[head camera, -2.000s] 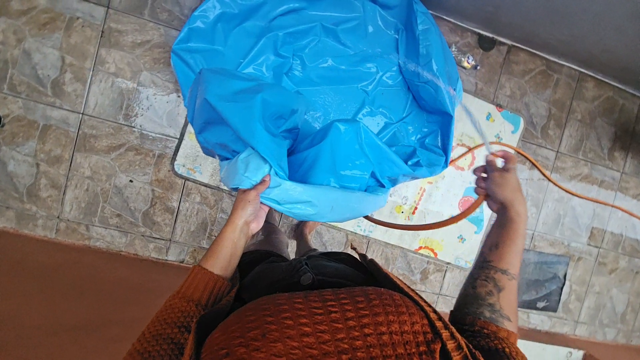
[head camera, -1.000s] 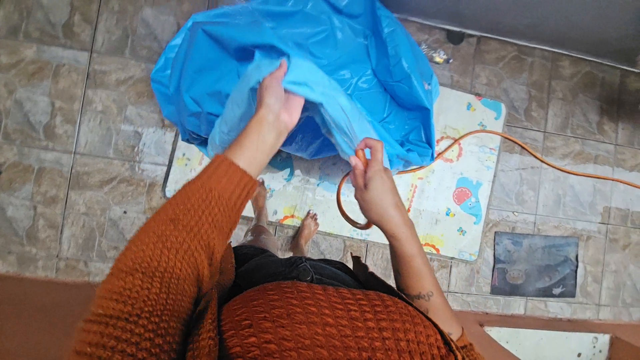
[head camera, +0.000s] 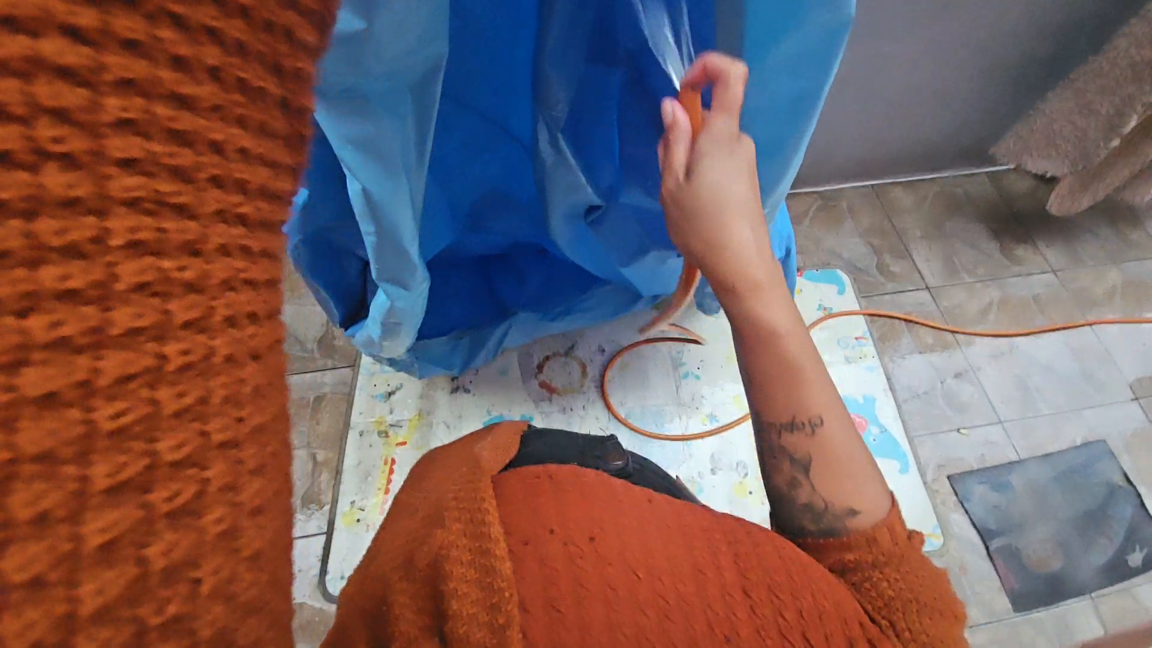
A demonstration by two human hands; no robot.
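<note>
A large blue plastic sheet or liner hangs in folds in front of me, its lower edge over a printed mat. My right hand is closed round the end of an orange hose, and water sprays upward from it against the blue plastic. The hose drops below the hand, loops on the mat and runs off to the right. My left arm is raised, its orange knitted sleeve filling the left side of the view; my left hand is outside the frame.
The white mat with coloured prints lies on stone-look floor tiles. A dark square mat lies at the lower right. A grey wall stands behind, with a brown shaggy textile at the upper right.
The blue plastic has been lifted from its bunched position over the mat and now hangs. My left hand has gone out of view as that arm rose. Water now sprays from the hose onto the plastic.
</note>
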